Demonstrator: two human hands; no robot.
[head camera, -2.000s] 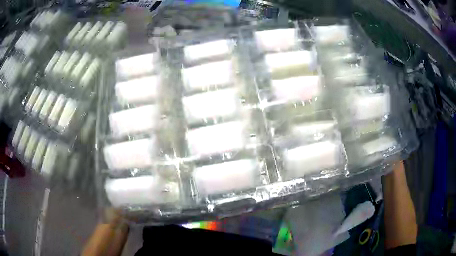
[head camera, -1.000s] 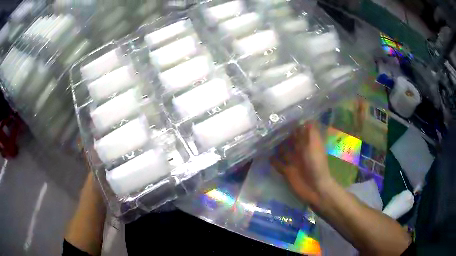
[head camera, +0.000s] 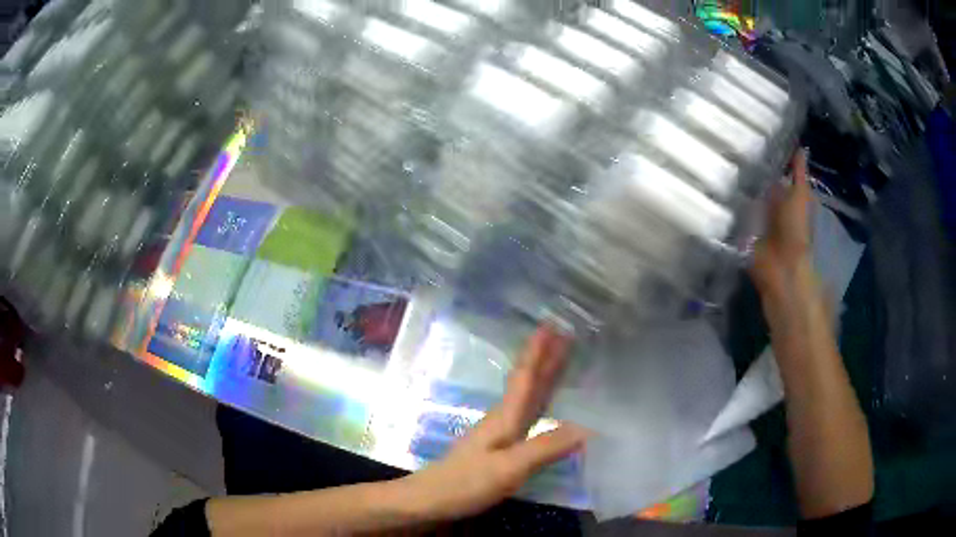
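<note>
A clear blister tray with rows of white plastic parts is raised and tilted in the upper middle, blurred by motion. My right hand is at the tray's right edge and grips it, its fingers partly hidden. My left hand is below the tray's near edge with fingers apart. Its fingertips are close to the edge; blur hides whether they touch it.
A printed holographic sheet covers the table in front. More trays with white parts stand at the left, blurred. A white sheet and a white piping bag lie near my right forearm. Dark green mat is at the right.
The tray has swung from upper left to the right. My left hand has let go of its left side and come inward. My right hand has moved from under the tray to its right edge.
</note>
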